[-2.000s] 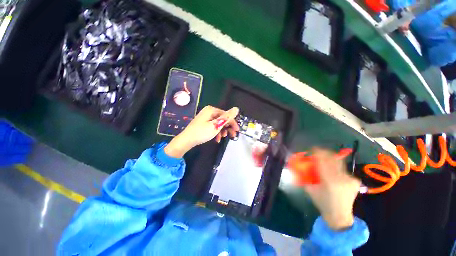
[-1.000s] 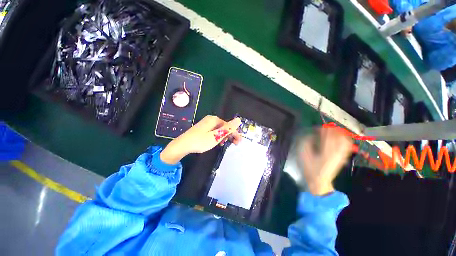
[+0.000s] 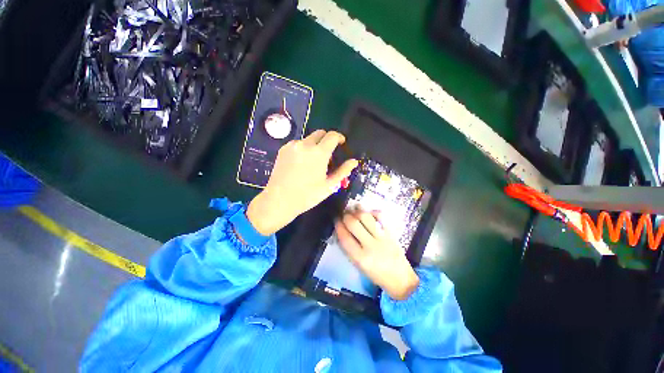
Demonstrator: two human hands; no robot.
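Observation:
The open tablet unit [image 3: 336, 265] lies in a black foam tray [image 3: 397, 135], its circuit board [image 3: 393, 182] at the far end. My left hand [image 3: 302, 175] is over the tray's left side, thumb at the board's left corner, fingers bent and apart from the thumb. A small red spot shows by the thumb; I cannot tell what it is or whether anything is held. My right hand [image 3: 369, 248] lies over the silver-white area, fingertips just below the board. Whether it holds a small part is hidden.
The parts tray [image 3: 156, 80] of shiny black-silver strips is at upper left. An upright smartphone [image 3: 276, 130] stands beside it. The orange air blow gun [image 3: 537, 198] with coiled hose [image 3: 625, 228] is at right. More trayed tablets [image 3: 555, 116] lie beyond the white edge. A blue-sleeved person [image 3: 646, 55] is at upper right.
My right hand has let go of the orange air blow gun, which now rests at right, and has moved left onto the tablet. My left hand has opened wider at the board's left corner.

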